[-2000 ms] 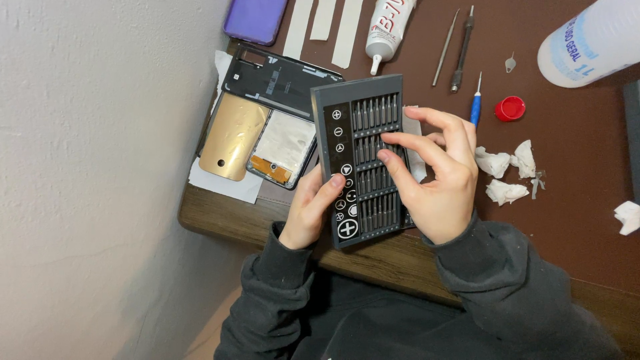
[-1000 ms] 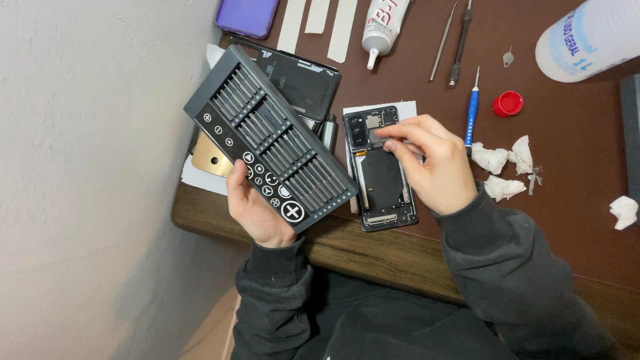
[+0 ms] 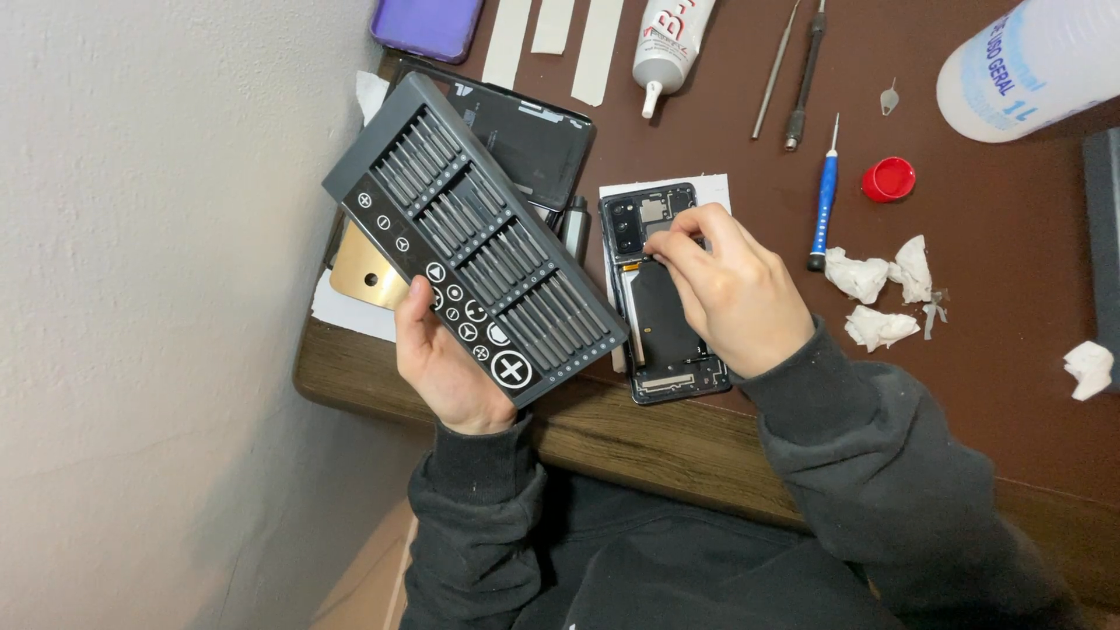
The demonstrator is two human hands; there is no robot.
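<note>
My left hand (image 3: 446,367) grips the lower left side of a dark screwdriver bit case (image 3: 490,254), tilted, its rows of metal bits facing up. My right hand (image 3: 735,284) is over an opened smartphone (image 3: 669,324), thumb and fingertips pinched together just below its camera module (image 3: 623,229). Whether something small is between those fingertips cannot be seen. The phone lies on white paper (image 3: 716,188) near the table edge. Behind the case lie a black phone back cover (image 3: 534,149) and a gold-coloured panel (image 3: 372,271), both partly covered.
A blue precision screwdriver (image 3: 825,206), a red cap (image 3: 889,179) and crumpled white tissues (image 3: 857,276) lie right of the phone. Farther back are a glue tube (image 3: 669,48), two thin metal tools (image 3: 803,79) and a large bottle (image 3: 1019,74). A wall (image 3: 175,262) borders the left.
The bit case has moved left and turned, uncovering the opened phone. My right hand has left the bits and is now over the phone, where it was one second ago too.
</note>
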